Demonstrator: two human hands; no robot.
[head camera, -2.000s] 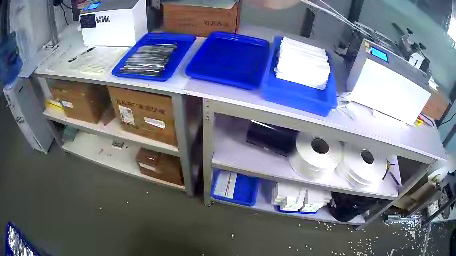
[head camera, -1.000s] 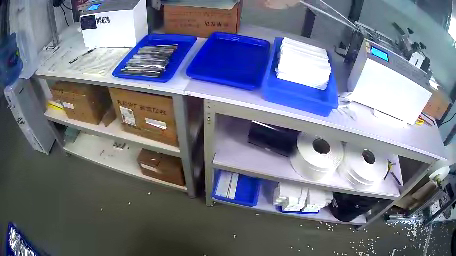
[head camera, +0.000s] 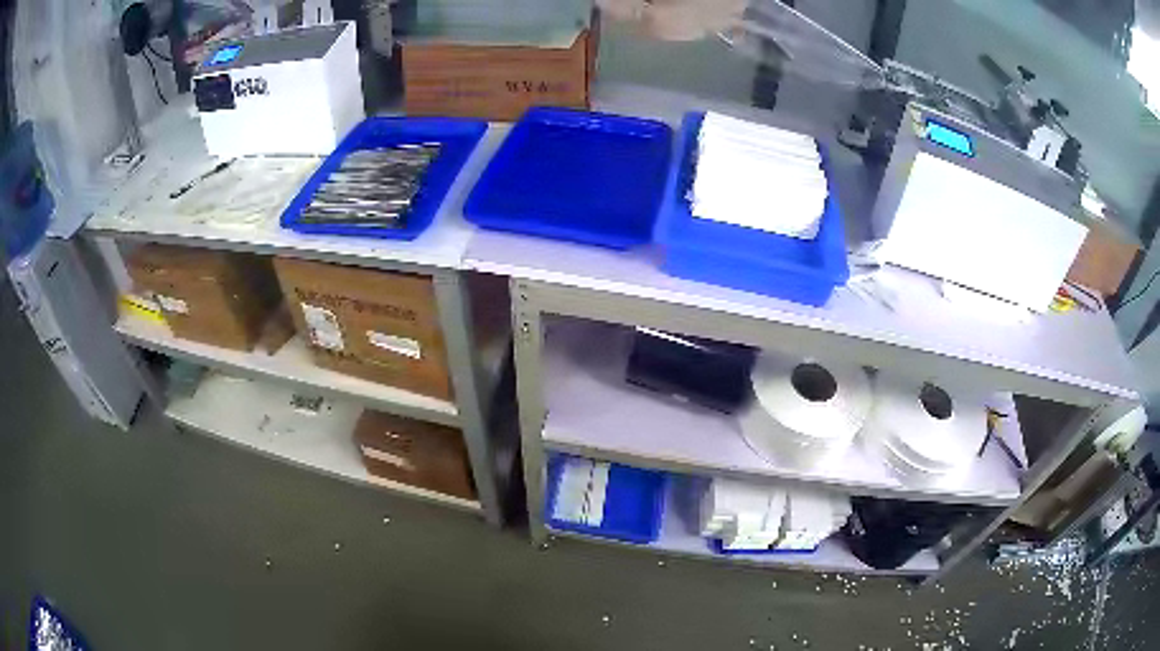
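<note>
Neither of my hands is in view. Nearest in front are blue trays on the bench. The left tray (head camera: 303, 214) holds dark silvery strips. The middle tray (head camera: 570, 178) is empty. The right tray (head camera: 751, 261) holds a stack of white cut strips (head camera: 758, 176). The strip cutter (head camera: 982, 229) stands to its right, its blue screen lit, with some thin white bits by its left side. A second white-grey machine (head camera: 283, 104) stands at the left end.
Cardboard box (head camera: 496, 79) behind the trays. Blurred skin-coloured shape (head camera: 674, 18) at the top edge, beyond the bench. White material rolls (head camera: 807, 413) and cardboard boxes (head camera: 369, 328) on shelves below. White bits litter the floor at right. Blue-edged silvery object (head camera: 54, 628) cut off at lower left.
The view has tilted up a little, so the bench top sits lower in the picture. Less of the blue-edged object shows at lower left. Nothing on the bench has visibly moved.
</note>
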